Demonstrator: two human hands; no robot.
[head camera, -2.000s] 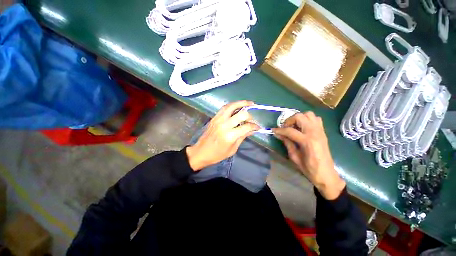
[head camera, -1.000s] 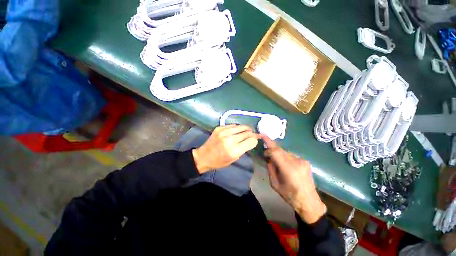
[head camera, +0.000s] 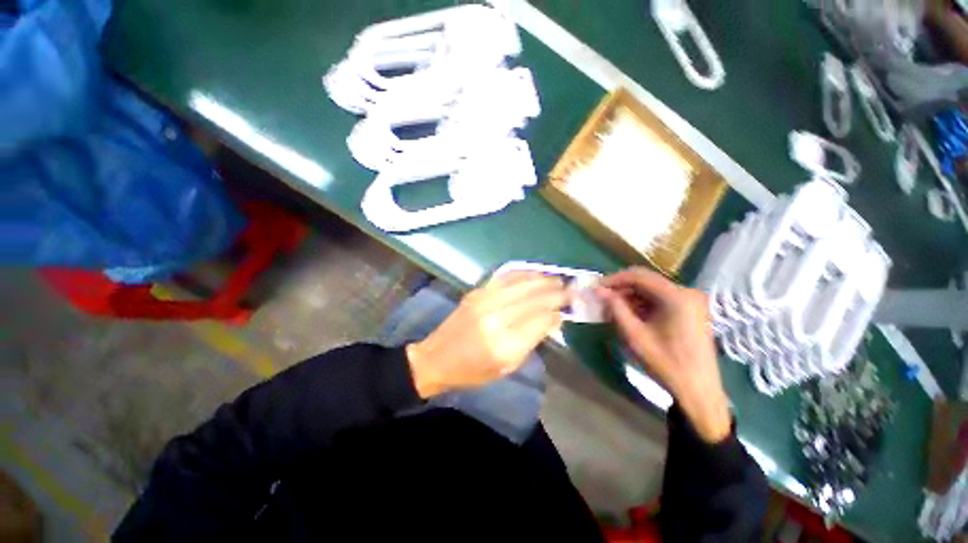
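Note:
A white plastic frame (head camera: 583, 305) is held at the near bench edge, its disc end to the right. My left hand (head camera: 499, 327) grips the frame's loop, fingers over its top. My right hand (head camera: 660, 318) has its fingertips at the disc end. The view is blurred, and whether a small pin is between the right fingertips cannot be seen. An open cardboard box (head camera: 569, 191) of pale thin pieces lies just beyond my hands.
Stacks of white frames lie at the left (head camera: 490, 191) and taller ones at the right (head camera: 807, 265). A heap of small metal parts (head camera: 839, 430) sits at the right. Loose frames (head camera: 695, 53) lie farther back. A person's blue sleeve (head camera: 117, 180) is at the left.
My right hand has moved from under the frame to its disc end. My left fingers now cover more of the loop. The camera view has shifted slightly.

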